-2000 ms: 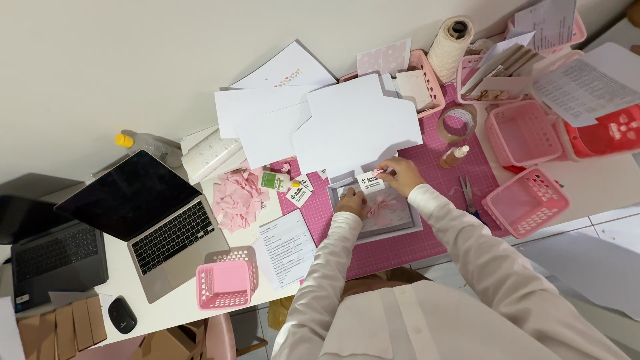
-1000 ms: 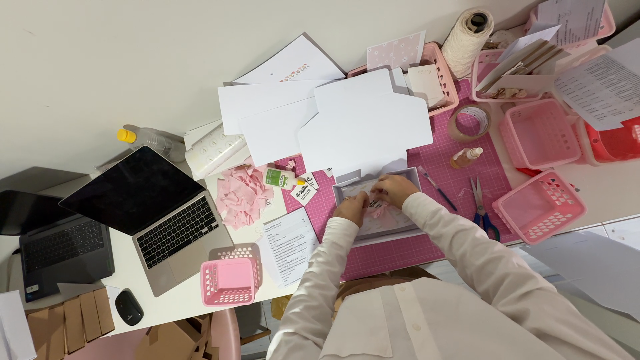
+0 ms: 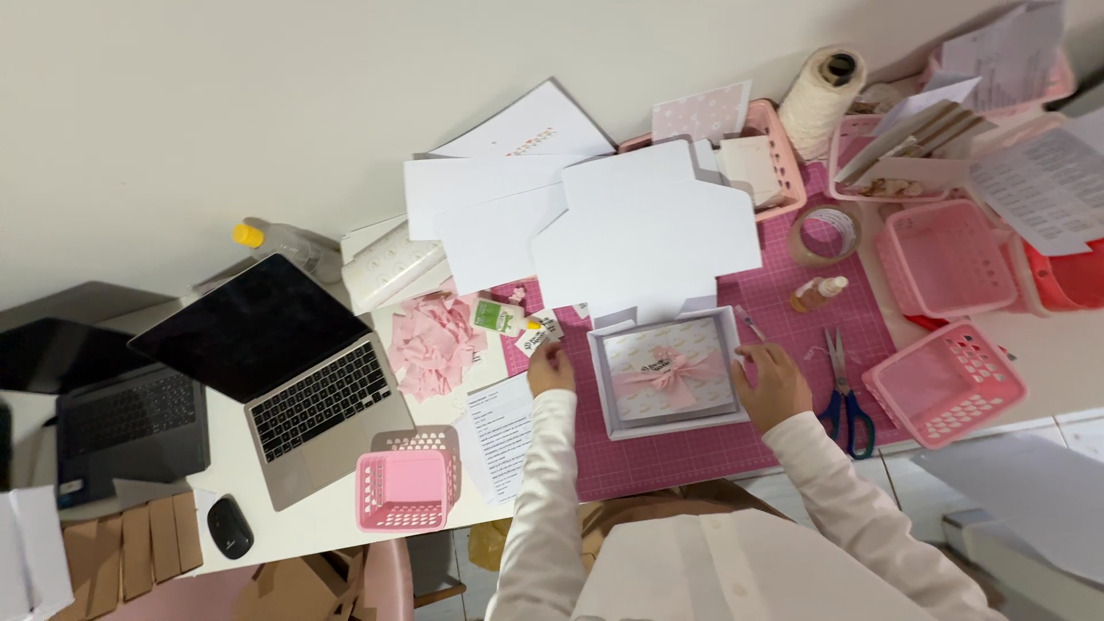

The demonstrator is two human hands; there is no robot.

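Note:
A white cardboard box [image 3: 609,379] lies with its lid raised on the pink cutting mat [image 3: 655,461]. Inside it is a patterned packet with a pink ribbon bow [image 3: 666,379] and a small printed tag above the knot. My right hand [image 3: 770,384] touches the box's right wall, its fingers around the edge. To the left of the box, my left hand [image 3: 550,369] hovers by the printed white tags [image 3: 533,341]; whether it holds anything is unclear. A glue bottle [image 3: 500,316] lies just beyond those tags.
Blue-handled scissors [image 3: 841,401], a tape roll [image 3: 824,235] and a small spray bottle [image 3: 818,294] are on the right. Pink baskets [image 3: 944,384] stand beyond them. Pink paper strips [image 3: 435,345], a printed sheet [image 3: 500,440] and a laptop [image 3: 323,397] are at left.
The small printed card held over the box two seconds ago now rests on the bow. Both hands have moved apart from the packet, the left one to the left, the right one to the box's right wall.

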